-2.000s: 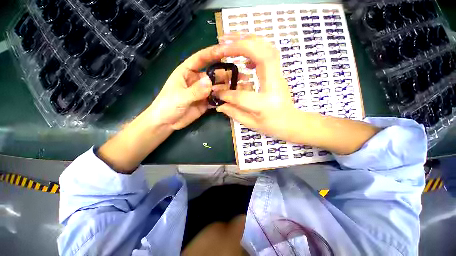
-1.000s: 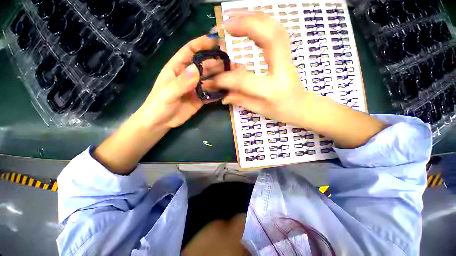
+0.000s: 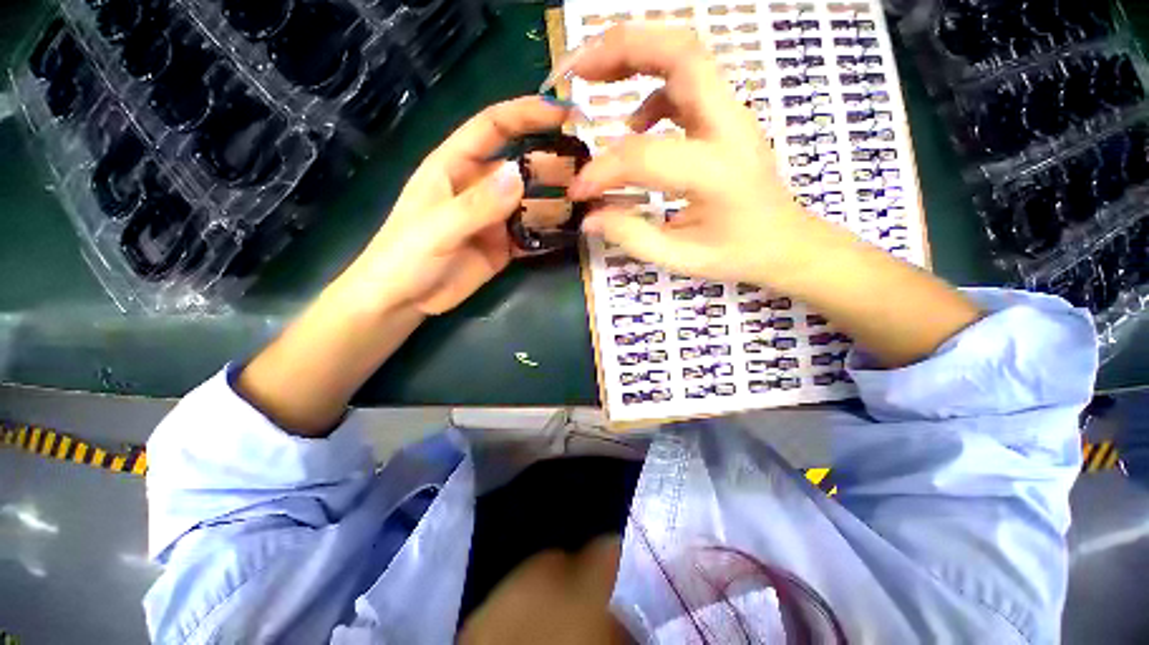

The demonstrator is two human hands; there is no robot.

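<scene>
A black rounded watch housing [image 3: 544, 237] is held up over the left edge of the sheet. My left hand [image 3: 460, 221] grips its left side between thumb and fingers. My right hand [image 3: 706, 189] is at its right side, thumb and fingertips touching or very near the rim. A dark bar crosses the housing's opening, and skin shows through it. Whether my right fingertips hold a small adhesive piece cannot be told. The white adhesive sheet [image 3: 769, 374] with columns of small dark shapes lies beneath my right hand; its upper left places are pale tan.
A clear blister tray [image 3: 189, 145] of black parts lies at the upper left, another blister tray [image 3: 1040, 151] at the right. A tan backing board [image 3: 597, 368] edges the sheet. A pale speck [image 3: 527, 359] lies on the green mat [image 3: 460, 365] near the front edge.
The housing has been turned and raised slightly in my left hand, its opening now facing more upward. My right fingers have shifted from across the opening to its right rim.
</scene>
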